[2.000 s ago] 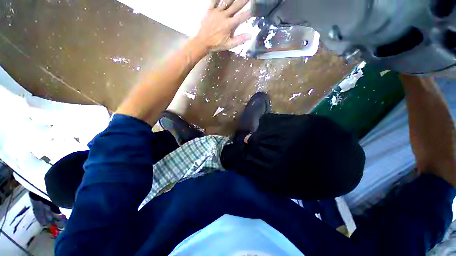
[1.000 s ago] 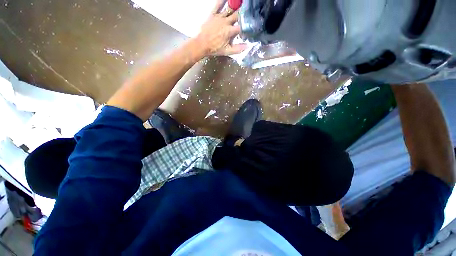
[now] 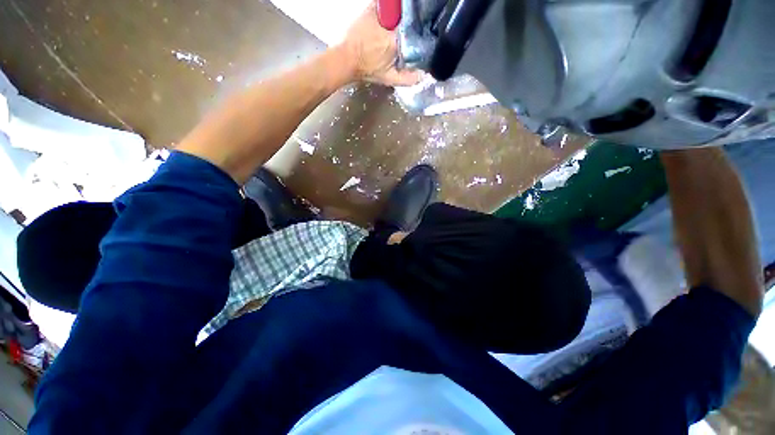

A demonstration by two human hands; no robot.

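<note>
The cutting machine's large grey motor body (image 3: 612,68) fills the upper right. A red part (image 3: 388,13) shows at its left, at the top edge. Its pale base plate (image 3: 463,104) shows partly below the motor. The white fabric lay (image 3: 319,15) shows at the top, cut off by the edge. My left hand (image 3: 378,53) is against the fabric, beside the machine's left side; its fingers are cut off or hidden, so its grip cannot be told. My right forearm rises behind the motor, which hides my right hand. The blade is hidden.
White fabric pieces (image 3: 72,140) lie at the left. The brown surface (image 3: 212,51) carries small white scraps. A green area (image 3: 608,183) lies at the right, beside pale blue material. My dark shoes (image 3: 414,195) stand on the brown surface, below the machine.
The motor body has moved left in view and now covers more of the base plate and my left hand's fingers. The red part has come into view. My left hand's spread fingers no longer show.
</note>
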